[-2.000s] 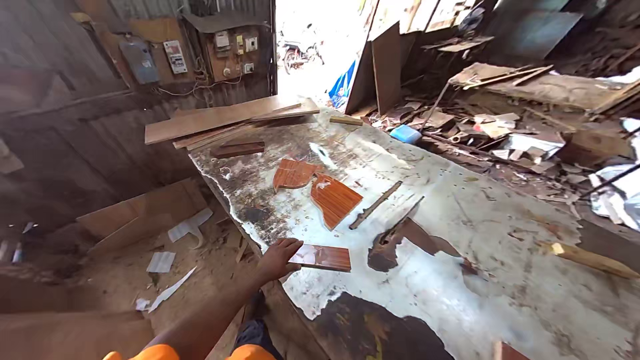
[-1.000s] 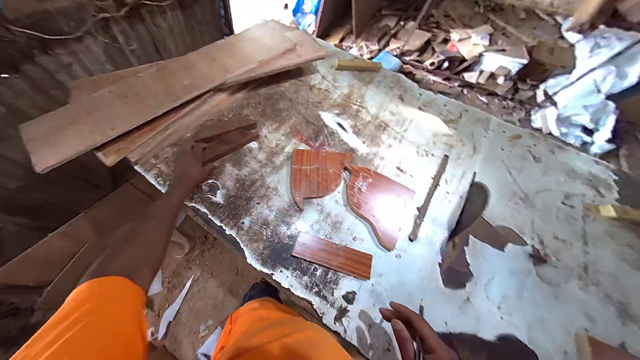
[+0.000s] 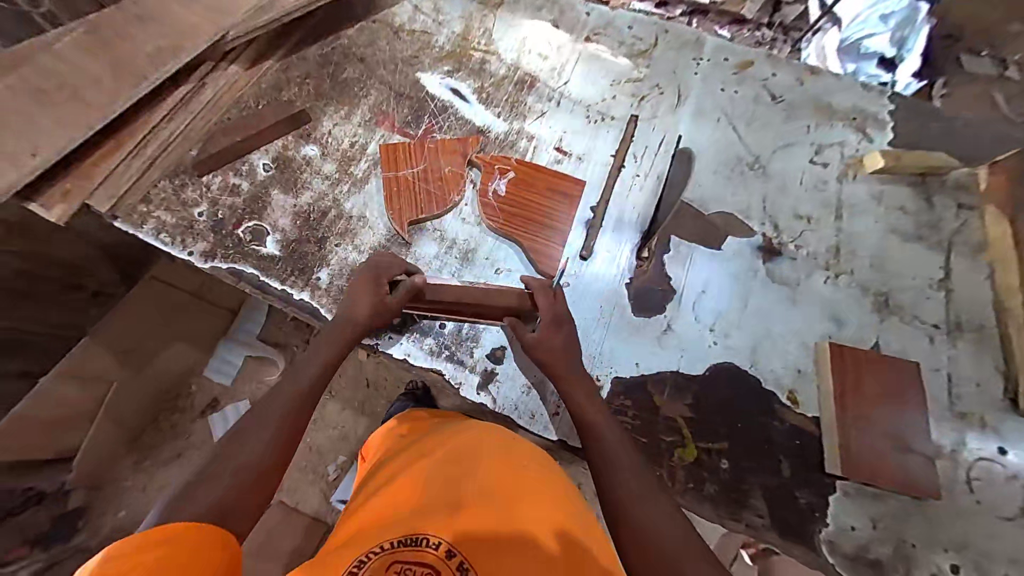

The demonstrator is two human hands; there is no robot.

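Observation:
My left hand (image 3: 380, 294) grips the left end of a short reddish-brown wooden strip (image 3: 472, 302) near the worktable's front edge. My right hand (image 3: 548, 328) grips its right end, with a thin pencil-like stick (image 3: 559, 274) poking up between the fingers. Just beyond the strip lie two curved wood-grain panels, the left one (image 3: 428, 180) and the right one (image 3: 532, 210), close together at their upper corners. A narrow dark stick (image 3: 610, 188) lies right of them. A thin dark blade-like tool (image 3: 662, 192) rests farther right.
Long boards (image 3: 104, 88) are stacked at the table's (image 3: 768, 264) left end, with a small dark wood piece (image 3: 252, 138) beside them. A square reddish block (image 3: 880, 420) and a pale wood offcut (image 3: 912, 162) lie at the right. Scraps litter the floor.
My left hand has come from the dark wood piece at the left to the strip near the front edge. My right hand has moved onto the strip's other end. The view has tilted down.

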